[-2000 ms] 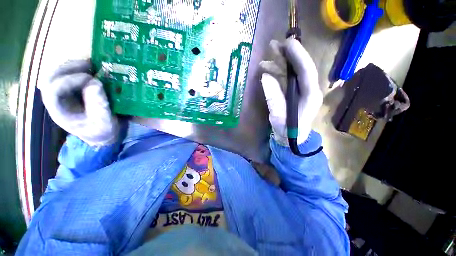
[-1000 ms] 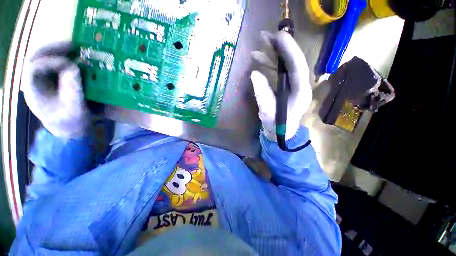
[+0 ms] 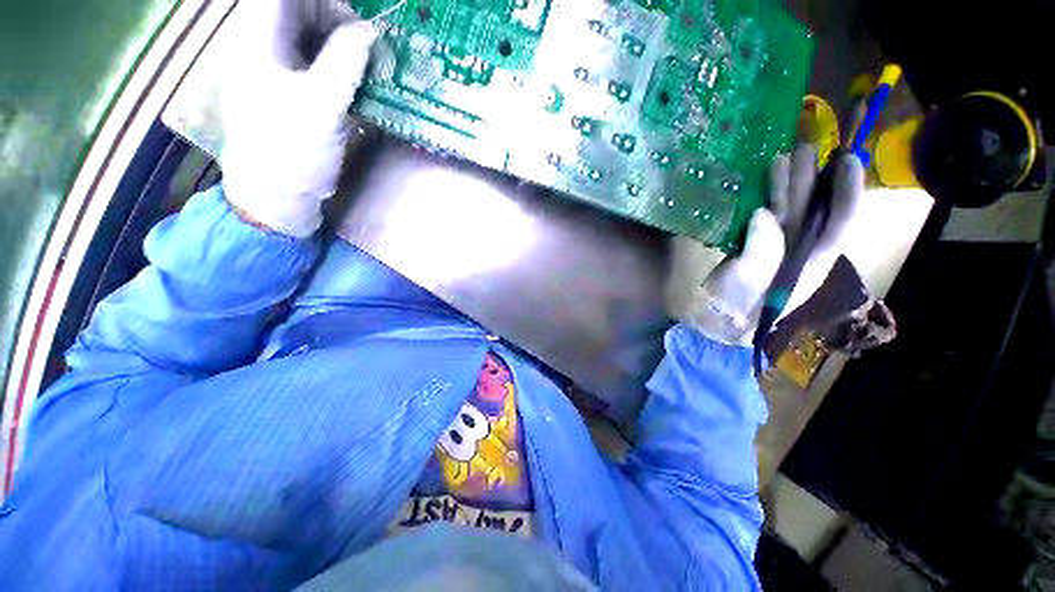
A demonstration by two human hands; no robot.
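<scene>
The green printed circuit board (image 3: 555,93) is tilted above the steel bench, its upper part cut off by the picture's top edge. My white-gloved left hand (image 3: 295,127) is closed on its left edge, with the fingers partly cut off at the top. A thin silvery strand (image 3: 391,9) shows beside them. My gloved right hand (image 3: 781,237) is at the board's lower right corner, thumb in front and fingers behind the edge. It also holds the dark soldering iron (image 3: 804,257), whose tip I cannot make out.
The steel bench (image 3: 463,231) lies below the board. At the right are a blue tool (image 3: 870,121), a yellow ring (image 3: 819,125), a black-and-yellow round container (image 3: 981,150) and the dark iron stand (image 3: 827,318). Black trays (image 3: 926,359) lie further right. A green conveyor (image 3: 69,104) runs along the left.
The board is turned and extends further right, showing a different area. My right hand has gone from beside the board to its corner, still with the iron. The view has shifted.
</scene>
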